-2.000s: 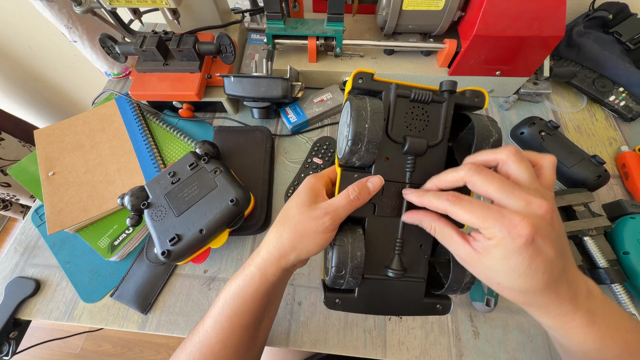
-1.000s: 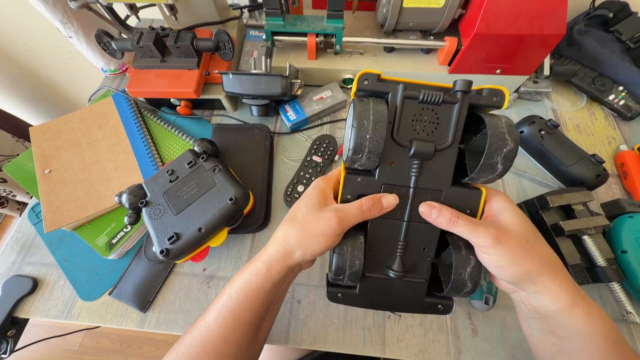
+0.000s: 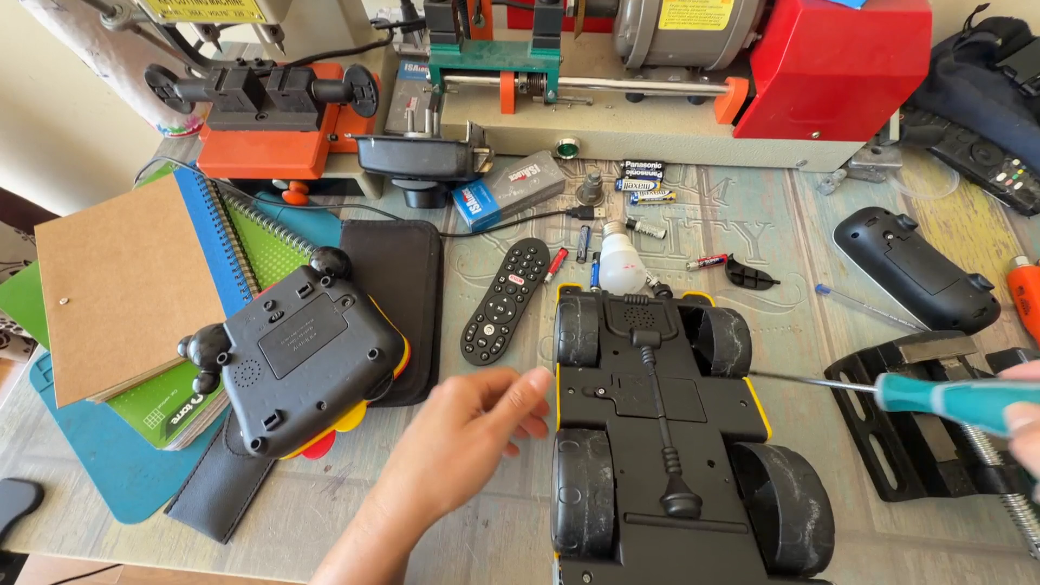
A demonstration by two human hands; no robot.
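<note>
A black toy vehicle [image 3: 650,439] with yellow edges lies upside down on the table, its wheels and battery cover [image 3: 658,398] facing up. My left hand [image 3: 463,439] is just left of it with fingers loosely curled; nothing shows in it. At the right edge, my right hand [image 3: 1025,418], partly out of view, grips the teal handle of a screwdriver [image 3: 934,400]. The screwdriver's shaft points left, toward the vehicle's right side. A screw [image 3: 600,392] shows at the left of the battery cover.
Behind stand a key cutting machine [image 3: 837,73] and an orange-based vise [image 3: 268,154]. Loose batteries [image 3: 642,185], a light bulb [image 3: 621,260] and a remote control [image 3: 505,301] lie beyond the vehicle. Left are notebooks [image 3: 122,284] and an overturned toy [image 3: 301,357]; right, a black metal vise [image 3: 902,422].
Both hands have let go of the toy vehicle, which now rests lower on the table. My right hand has moved right and taken hold of the screwdriver. The batteries and bulb behind have come into view.
</note>
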